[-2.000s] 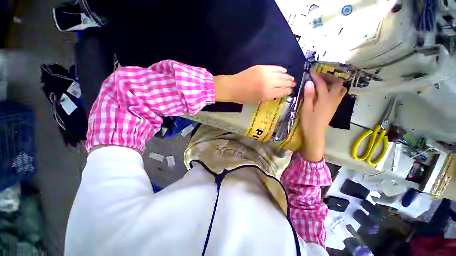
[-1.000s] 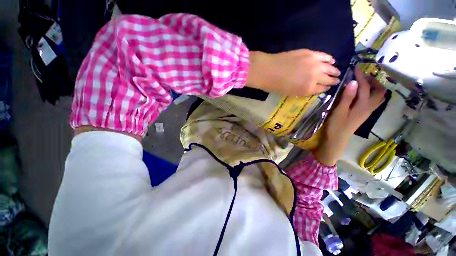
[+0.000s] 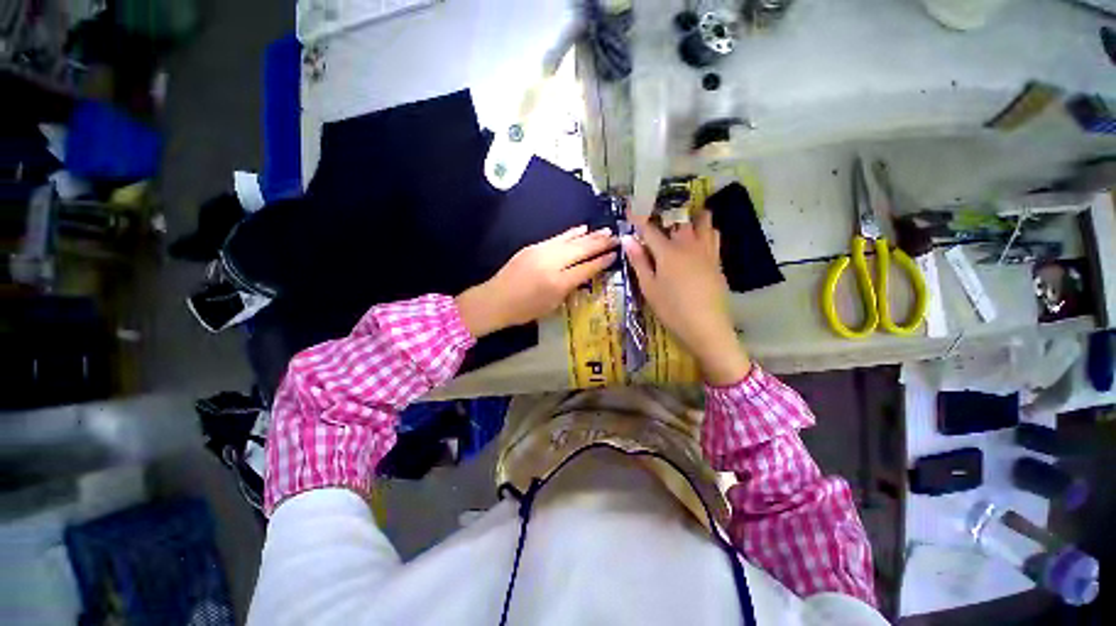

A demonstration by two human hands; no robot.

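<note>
A large dark garment panel (image 3: 404,208) lies left of the needle area and hangs over the table's left edge. My left hand (image 3: 541,281) lies flat on its right part, fingertips close to the presser foot (image 3: 617,220). My right hand (image 3: 680,276) is just right of the foot, fingertips close to it; whether a small piece is under them cannot be told. The slide plate (image 3: 634,324) shows between bands of yellow marked tape (image 3: 595,336). A dark patch piece (image 3: 743,237) lies right of my right hand, apart from the panel.
Yellow-handled scissors (image 3: 874,284) lie right of the patch, blades pointing away. The cream-white sewing machine (image 3: 832,92) spans the far side. Small tools (image 3: 979,232) lie beyond the scissors. A white side surface at lower right holds black items and a bottle (image 3: 1034,550).
The head view has turned and pulled back, showing more of the table. My left hand is still flat on the panel, and my right hand still works beside the foot.
</note>
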